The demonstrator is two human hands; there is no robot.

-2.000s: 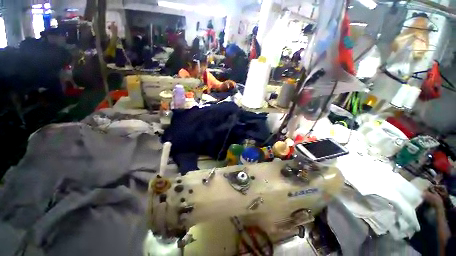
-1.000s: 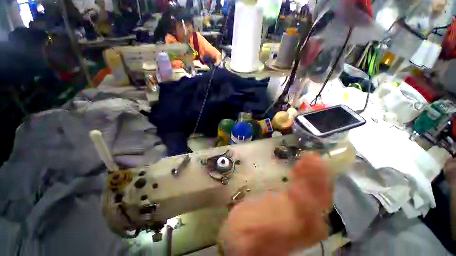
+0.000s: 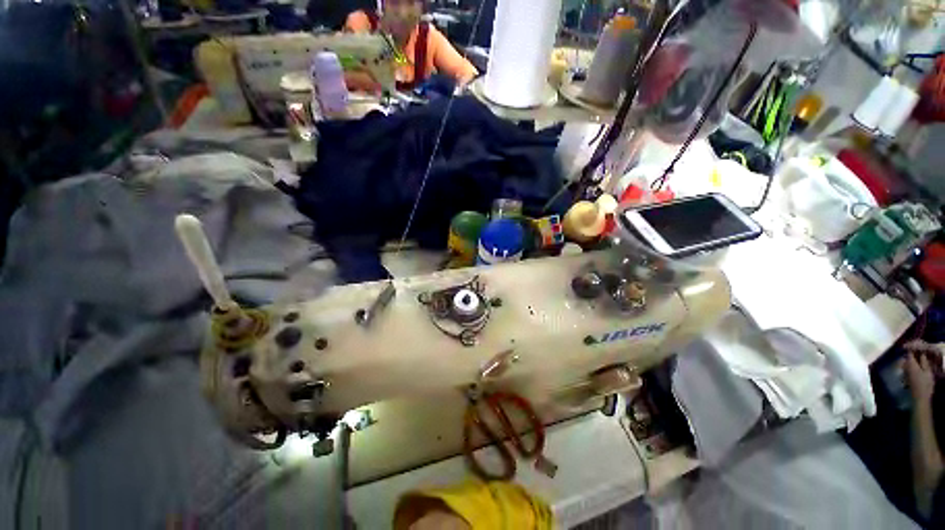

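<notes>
The cream-white sewing machine head with "JACK" lettering [image 3: 539, 321] lies across the middle, its lamp glowing under the left end. Grey cloth [image 3: 135, 352] is spread on the left and under the needle end. Shears with red-orange handles [image 3: 503, 430] lie on the bed beneath the arm. My right hand [image 3: 430, 521] is cut off by the bottom edge; only a bit of skin and a yellow cuff show, so its fingers and any held item are hidden. My left hand is not in view.
Behind the machine are a navy cloth heap [image 3: 414, 176], a large white thread cone [image 3: 518, 52], small spools [image 3: 500, 240] and a smartphone [image 3: 692, 224]. White and grey pieces [image 3: 777, 311] lie right. A person in orange sits behind; another person's hands [image 3: 920, 367] show at the right edge.
A blurred hand that was over the machine arm one second ago has moved down, uncovering the lettering and shears. The view has shifted since the oldest frame, with the machine now further left and higher.
</notes>
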